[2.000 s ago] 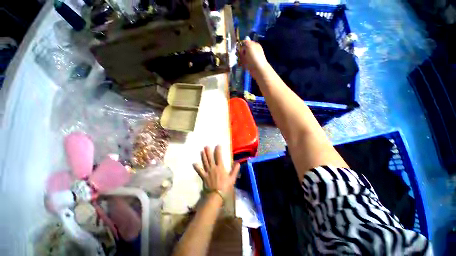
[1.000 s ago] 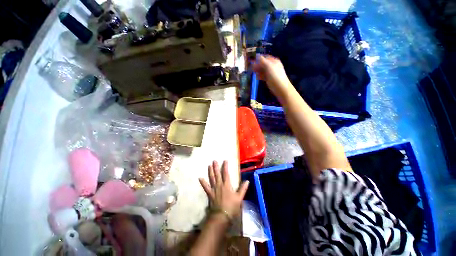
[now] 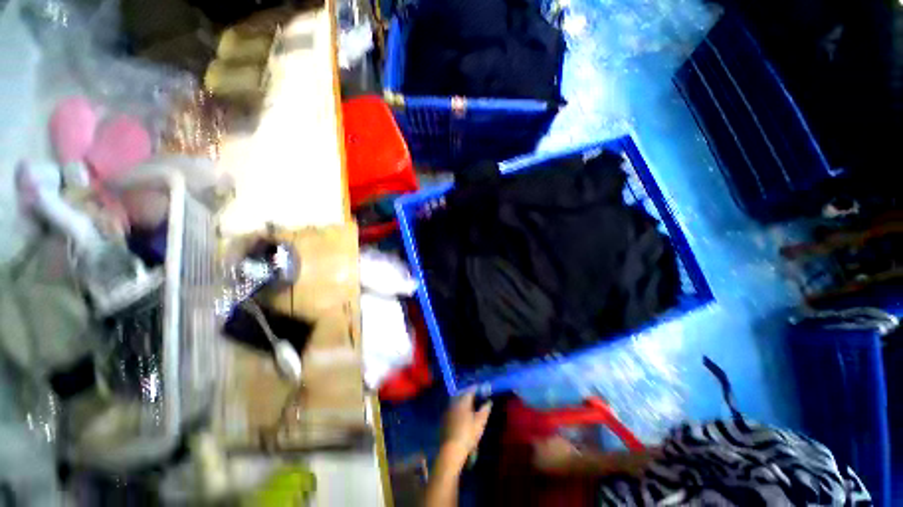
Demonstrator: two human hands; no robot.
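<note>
A blue slatted crate (image 3: 699,265) full of black cloth (image 3: 554,262) stands on the floor right of the table. My left hand (image 3: 463,431) is at the crate's near left corner, fingertips at or beside the rim; blur hides whether it grips. My right hand (image 3: 556,456) is a blurred shape over a red stool-like item (image 3: 594,411), below the crate; its fingers cannot be made out. My zebra-striped sleeve (image 3: 738,465) is at the lower right.
The wood-edged table (image 3: 277,149) fills the left, with a cream two-part tray (image 3: 238,64), pink fan blades (image 3: 119,147) and a white rack (image 3: 176,297). A red stool (image 3: 374,149) is by its edge. Another crate of black cloth (image 3: 480,50) stands beyond; a blue crate (image 3: 757,119) is right.
The view has swung right and down, away from the machine. My left hand has left the tabletop for the crate corner. My right hand has left the machine side and is now low, by the red item.
</note>
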